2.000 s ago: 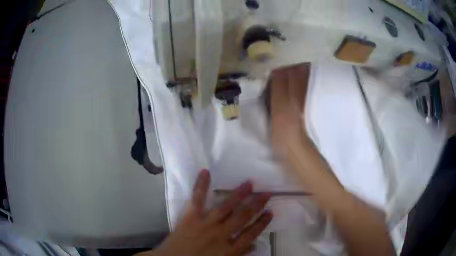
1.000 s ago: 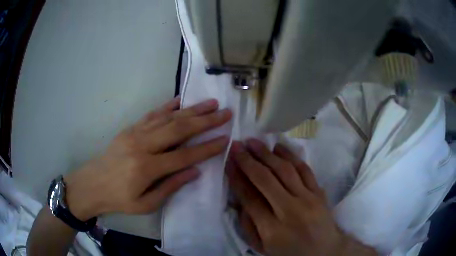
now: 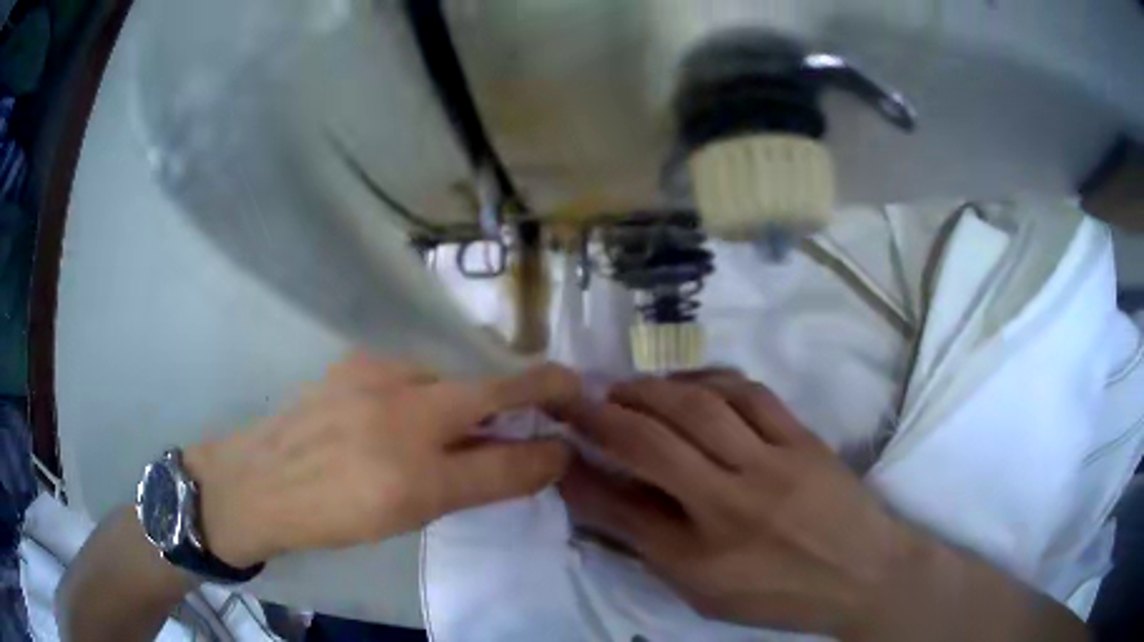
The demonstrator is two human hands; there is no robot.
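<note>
A white garment (image 3: 1004, 414) lies bunched right of the machine head and runs under both hands. A white strip of it (image 3: 483, 571) hangs towards me below my left hand. My left hand (image 3: 414, 439), with a watch on the wrist, has its thumb and fingers closed on the cloth edge in front of the machine head. My right hand (image 3: 715, 489) lies on the cloth beside it, fingers bent over the garment, fingertips near my left ones. The presser foot and needle are hidden behind the machine head (image 3: 276, 188).
Two cream ribbed tension dials (image 3: 763, 186) with dark springs stand out from the head, close above my right hand. The pale grey table (image 3: 138, 314) is at the left. More white cloth (image 3: 50, 533) is at lower left. Dark clothing is at the bottom edge.
The machine head now looks larger and covers the foot. My left hand has gone from lying flat with spread fingers to pinching the cloth. My right hand stays close beside it.
</note>
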